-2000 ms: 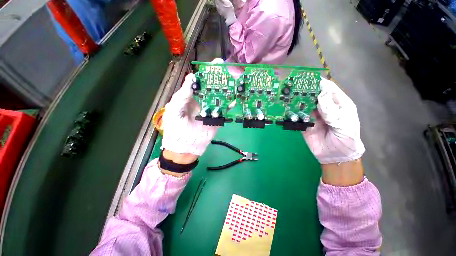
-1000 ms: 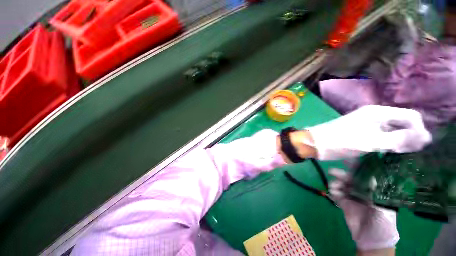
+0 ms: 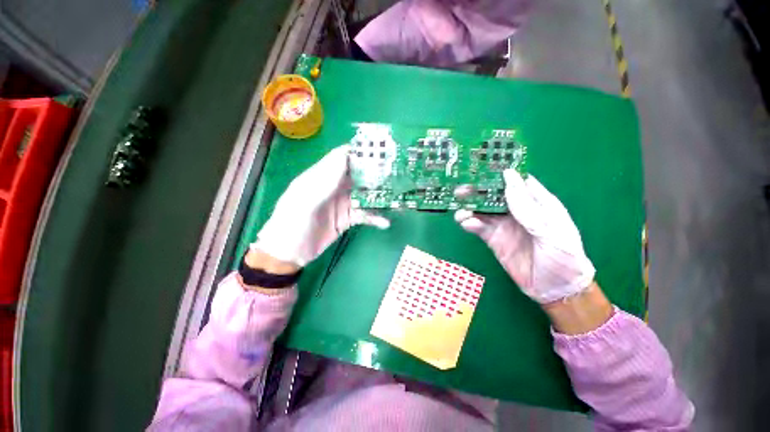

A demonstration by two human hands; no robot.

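A green circuit board [image 3: 435, 173] with three repeated sections is held level above the green mat, its flat chips and bright pads facing me. My left hand [image 3: 314, 207], in a white glove, grips its left end. My right hand [image 3: 536, 232], also gloved, grips its right end. Glare covers the board's left section. A sheet of red arrow labels [image 3: 431, 305] lies on the mat below the board. Dark tweezers [image 3: 334, 263] lie beside my left hand, partly hidden. The side cutters are not visible.
The green mat [image 3: 582, 126] covers the bench. A yellow tub [image 3: 293, 106] stands at its back left corner. The conveyor belt [image 3: 181, 169] runs on the left with another board [image 3: 129, 148] on it. Red bins [image 3: 32, 194] are beyond. A person's pink sleeve [image 3: 439, 29] is at the back.
The view has swung back over the mat. My left hand has come from the far right to the board's left end. The board now shows its chip and pad face, held by both hands.
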